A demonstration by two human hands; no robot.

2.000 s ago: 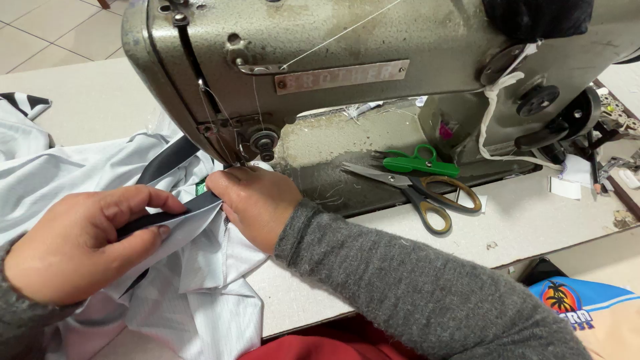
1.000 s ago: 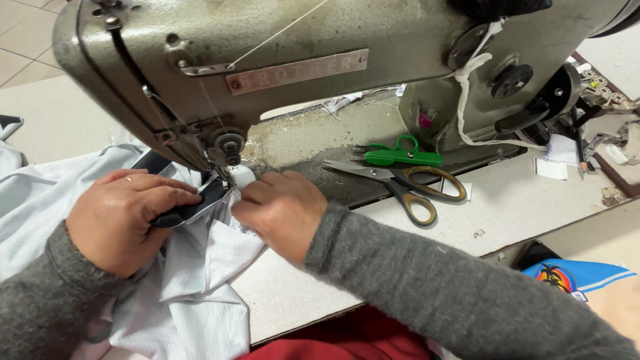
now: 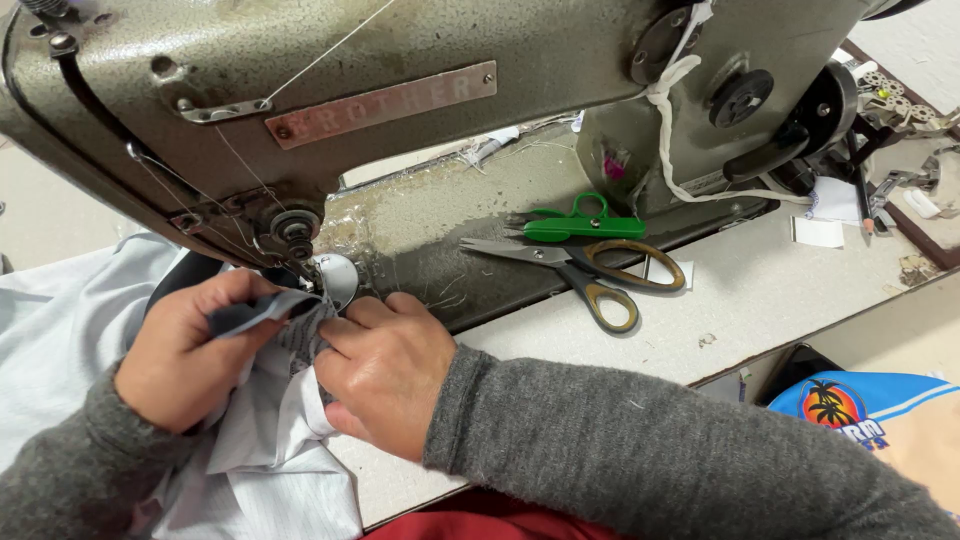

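A grey-green Brother sewing machine (image 3: 420, 45) spans the top of the view, its needle and presser foot low at the left. My left hand (image 3: 199, 345) pinches a folded dark band (image 3: 251, 313) just left of the presser foot. Close by on the right, my right hand (image 3: 390, 367) grips the light fabric (image 3: 307, 397) beside the round needle-area plate (image 3: 337, 280). The pale striped garment (image 3: 67, 315) spreads under and left of my left hand. Exactly where the cloth meets the needle is partly hidden by my fingers.
Scissors (image 3: 559, 259) with brown-and-black handles and green thread snips (image 3: 585, 227) lie on the machine bed, right of my right hand. Bobbins (image 3: 892, 97), metal parts and a pencil (image 3: 864, 202) are at the upper right. A printed blue and peach cloth (image 3: 900, 405) is at the lower right.
My left hand has turned from palm down on the dark band to pinching its raised fold. My right hand has shifted from near the presser foot slightly toward me. The view sits closer to the machine.
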